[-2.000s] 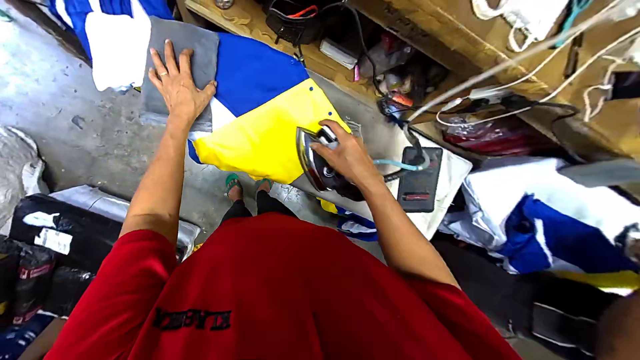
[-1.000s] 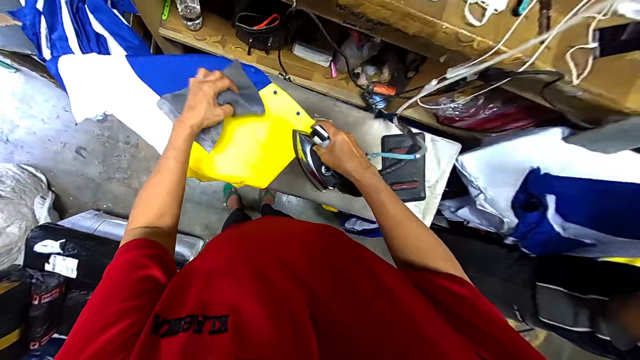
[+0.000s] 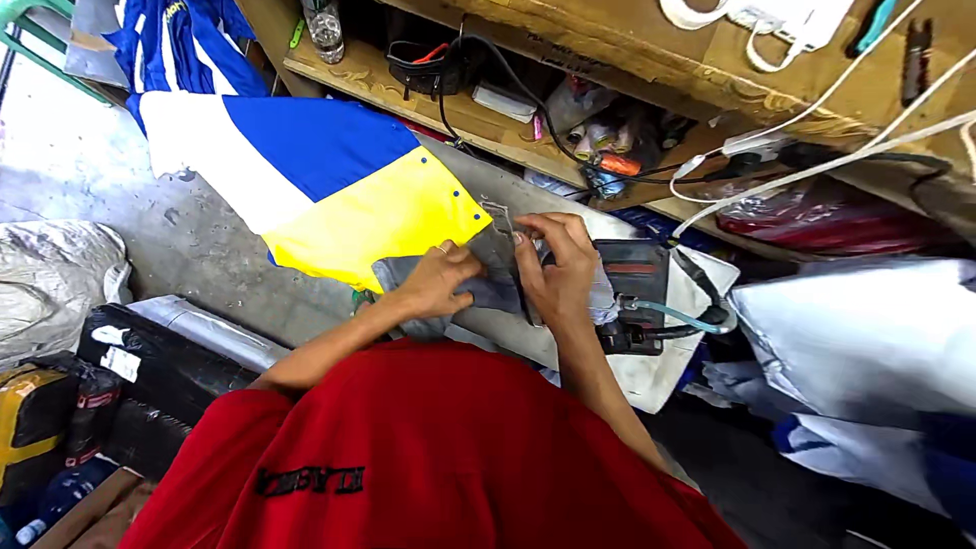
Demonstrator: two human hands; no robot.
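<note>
A grey cloth [image 3: 488, 278] lies near the right end of the ironing board [image 3: 549, 206], over the lower edge of a yellow, blue and white fabric piece [image 3: 366, 206] with small blue dots. My left hand [image 3: 442, 282] rests on the grey cloth with bent fingers. My right hand [image 3: 560, 259] is at the cloth's right side, thumb and fingers curled at its edge; whether it grips the cloth is unclear. Beyond that hand, the iron [image 3: 633, 335] sits on a dark rest pad [image 3: 633, 263], partly hidden by the hand and cloth, its pale blue hose [image 3: 686, 324] looping right.
A wooden shelf [image 3: 488, 122] with a small black bag [image 3: 427, 69], thread spools and cords runs behind the board. White cables [image 3: 831, 152] hang at the upper right. Black wrapped bundles [image 3: 160, 366] stand at lower left, white and blue fabric [image 3: 862, 328] at right.
My right hand has let go of the iron, which now sits on the pad. My left hand and the grey cloth have moved right. The coloured fabric's left part lies spread out further left.
</note>
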